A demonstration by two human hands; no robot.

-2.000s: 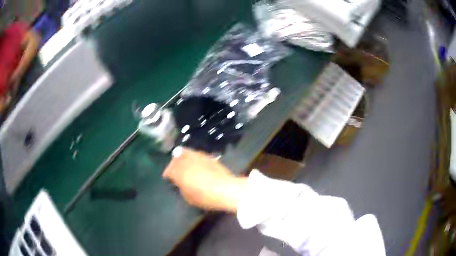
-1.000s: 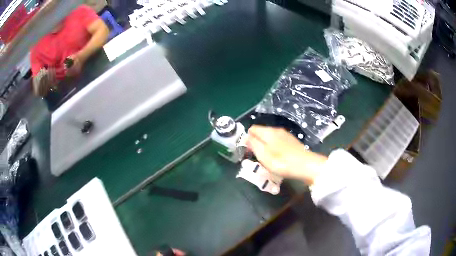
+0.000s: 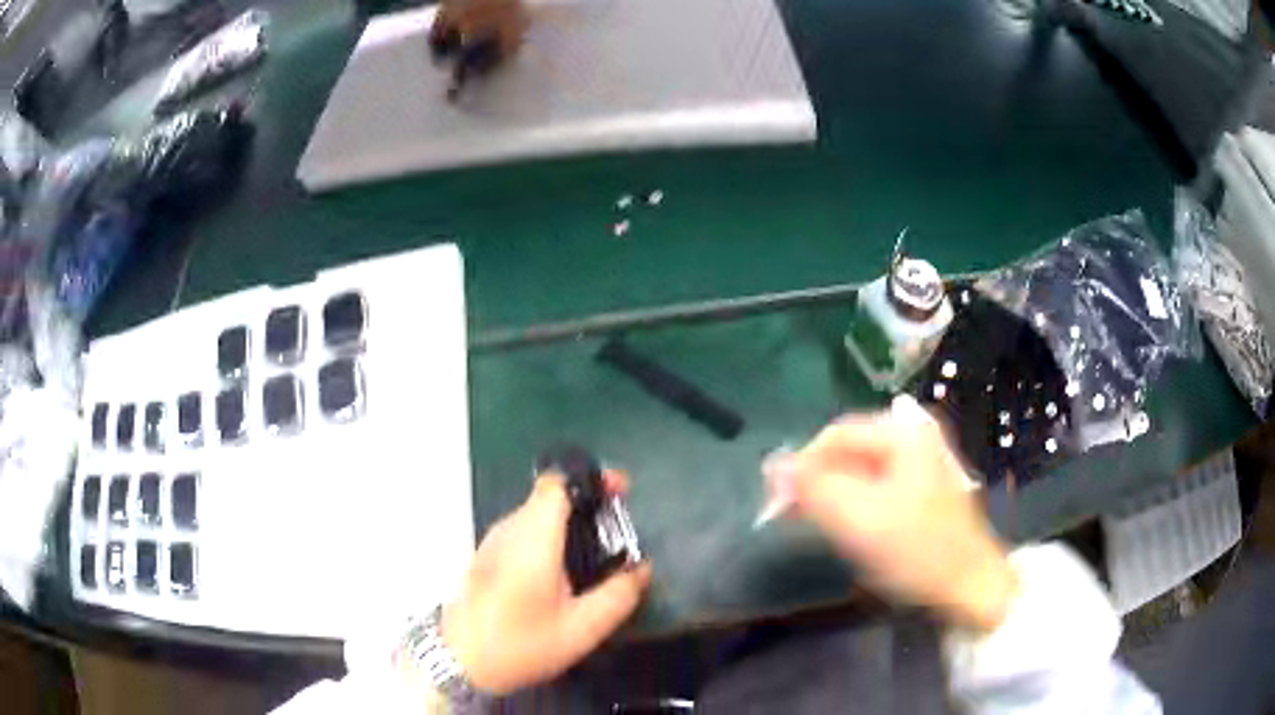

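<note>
My left hand [image 3: 524, 601], with a metal watch on the wrist, holds a dark watch body [image 3: 601, 531] with a black band part at its top, over the front of the green mat. My right hand [image 3: 888, 503] is to its right, blurred, with its fingertips pinched on a small pale piece [image 3: 773, 492]; I cannot tell exactly what it is. A loose black strap [image 3: 671, 387] lies flat behind and between the hands. A white foam tray [image 3: 406, 461] with rows of dark watch cases lies at the left.
A white bottle with green label [image 3: 899, 324] stands behind my right hand, beside black straps [image 3: 996, 384] and their clear bag [image 3: 1112, 314]. Small white bits [image 3: 639, 210] lie mid-bench. Another person's hand [image 3: 478, 28] is over the pale foam pad [image 3: 629, 84]. Crumpled plastic lies far left.
The view has swung left. My right hand has moved away from the bottle and strap pile toward the mat in front. My left hand has come fully into view with the watch body.
</note>
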